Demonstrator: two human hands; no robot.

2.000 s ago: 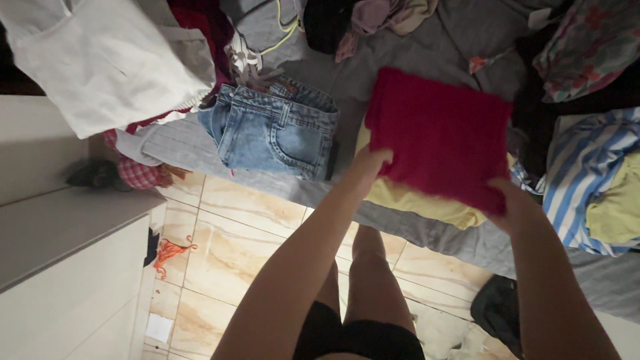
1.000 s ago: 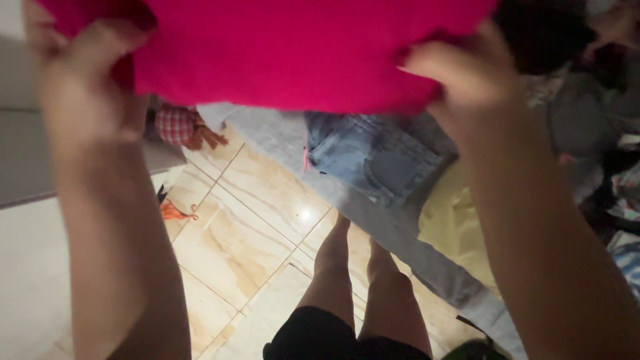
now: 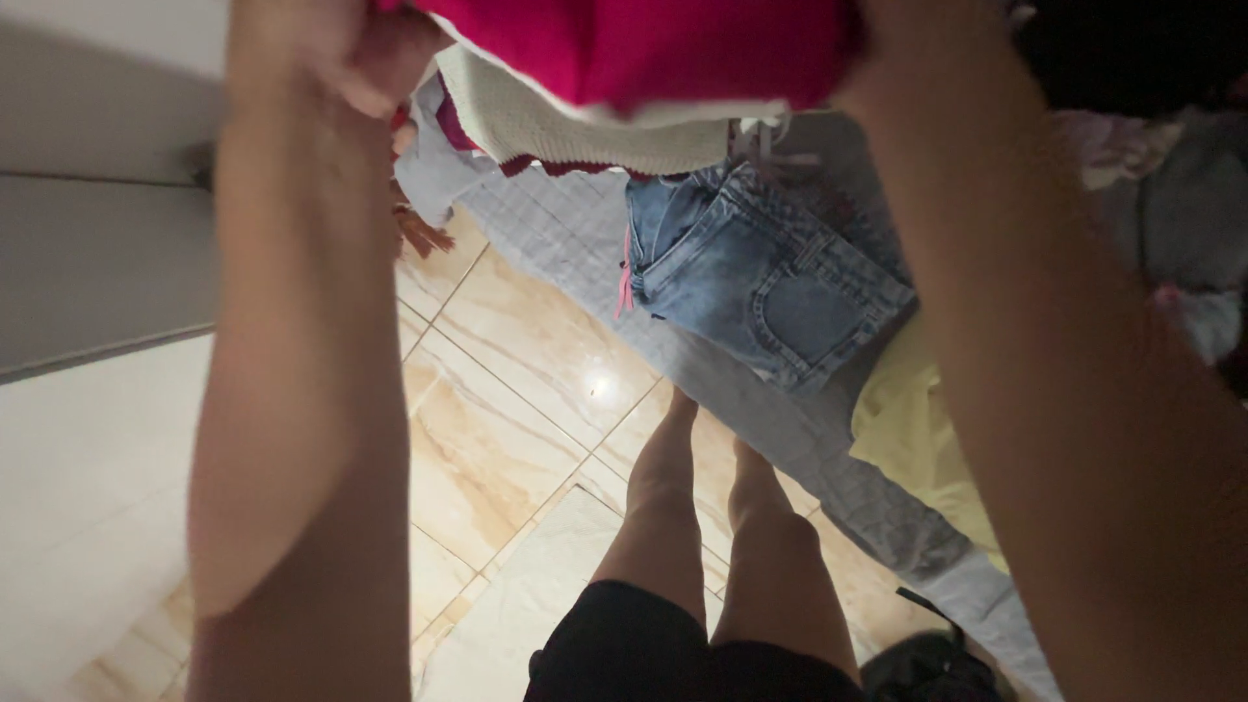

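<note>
A folded magenta cloth (image 3: 663, 44) spans the top of the view, between my two hands. My left hand (image 3: 385, 58) is at its left end, with the fingers curled at the cloth's edge. My right hand (image 3: 882, 44) is at the right end, blurred and partly cut off by the frame. Just below the cloth lies a cream knitted garment (image 3: 585, 122) with dark red fabric under it. Folded blue denim garment (image 3: 770, 278) rests on the grey bed cover, near its edge. Part of a yellow cloth (image 3: 912, 419) shows beside my right forearm.
The grey bed cover (image 3: 858, 507) runs diagonally above a tiled floor (image 3: 517, 361). A grey and white cabinet (image 3: 107, 263) stands at the left. More clothes (image 3: 1189, 195) lie at the right. A black bag (image 3: 926, 668) is on the floor at the bottom right.
The magenta cloth was over the yellow cloth two seconds ago; my hands have lifted it away and carried it left, past the denim. The view has swung too.
</note>
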